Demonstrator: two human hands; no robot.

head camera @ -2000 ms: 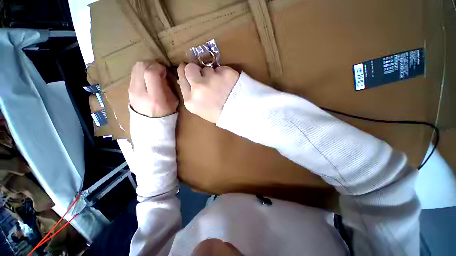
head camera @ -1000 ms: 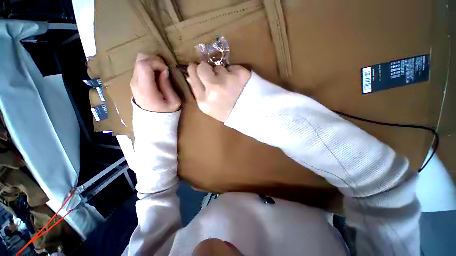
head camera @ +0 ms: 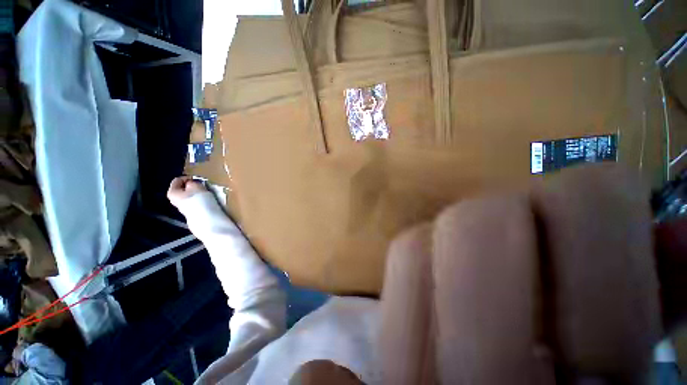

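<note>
A brown bag panel (head camera: pixel 301 218) lies flat in front of me, with long brown handles (head camera: pixel 441 90) near its top. A crinkled silver patch (head camera: pixel 367 113) sits between the handles, and a dark label (head camera: pixel 576 153) is on the right part. My left hand (head camera: pixel 186 189) is small in view at the panel's left edge, fingers curled; I cannot tell if it holds anything. My right hand (head camera: pixel 520 278) is very close to the camera, large and blurred, with bent fingers side by side. It covers the panel's lower right; any tool in it is hidden.
Stepped panel edges with dark labels (head camera: pixel 201 152) stick out at the left. A pale cloth (head camera: pixel 71 150) hangs over a metal frame (head camera: pixel 151 265) on the left. Orange cords (head camera: pixel 56 306) and brown material (head camera: pixel 26 218) are at the far left.
Both hands have left the handle base. My left hand has moved left to the panel's edge, and my right hand has come up close to the camera. The view has shifted and turned.
</note>
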